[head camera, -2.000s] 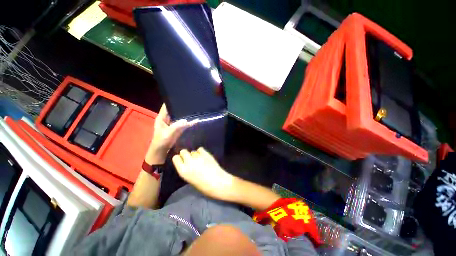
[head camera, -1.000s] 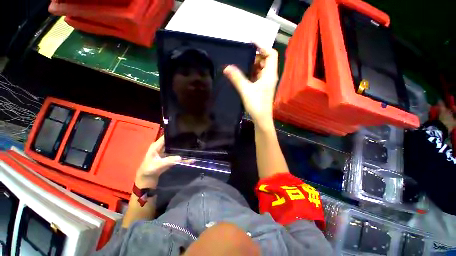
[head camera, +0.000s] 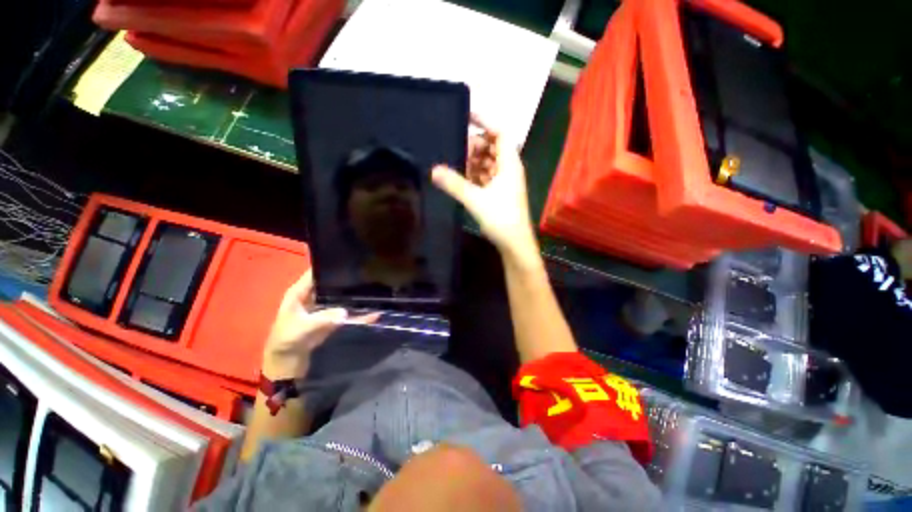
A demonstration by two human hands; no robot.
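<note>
A glossy black display panel [head camera: 380,190] is held upright over my lap and reflects a capped head. My left hand [head camera: 300,325] holds its lower left corner, thumb along the bottom edge. My right hand [head camera: 497,195] holds its right edge, thumb over the front and fingers behind, partly hidden. A smoky sheet with a bright edge line [head camera: 400,323] shows below the panel. A dark red band is on my left wrist.
A red foam tray [head camera: 250,300] with two panels lies left, beside white foam trays [head camera: 150,470]. A white foam sheet [head camera: 520,60] and red foam stack [head camera: 215,40] are behind. Red frames [head camera: 610,170] lean right, near clear blister trays [head camera: 710,350]. A dark sleeve shows far right.
My right hand has moved up from the panel's lower part to its right edge. The panel has turned from slanted to nearly upright, then shifted slightly left.
</note>
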